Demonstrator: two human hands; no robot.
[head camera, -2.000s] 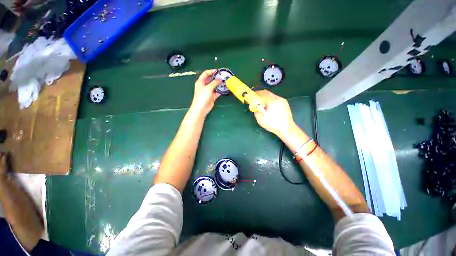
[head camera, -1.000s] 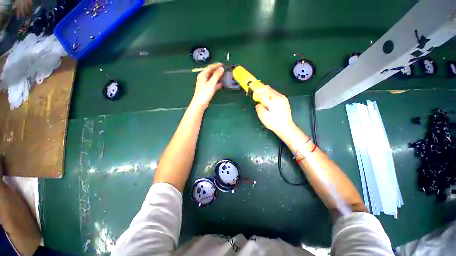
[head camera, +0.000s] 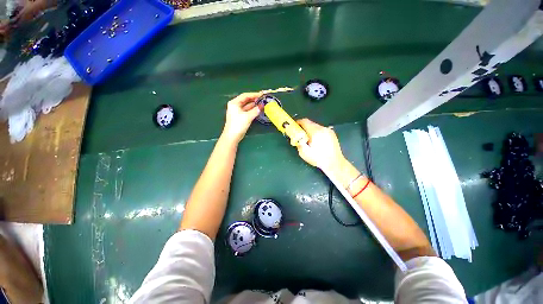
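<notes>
My left hand (head camera: 241, 116) holds a round unit (head camera: 262, 113) by its left edge, above the far part of the green surface. The unit has a dark rim and a pale face, partly hidden by the gun and my fingers. My right hand (head camera: 319, 144) is shut on the yellow hot glue gun (head camera: 284, 123). The gun's front end is over the unit; its nozzle tip cannot be made out. A long translucent glue stick (head camera: 372, 227) sticks out behind the gun along my right forearm.
Round units lie across the far surface (head camera: 315, 89), and stacked ones nearer me (head camera: 268, 214). A slanted metal upright (head camera: 440, 71) stands right of centre. Spare glue sticks (head camera: 441, 193), black parts (head camera: 515, 184), a blue tray (head camera: 116, 35), white bags (head camera: 38, 89) and a brown board (head camera: 44, 160) lie around.
The units along the far side have shifted right. My left hand and the gun have come slightly nearer me. The glue stick now shows more clearly along my forearm.
</notes>
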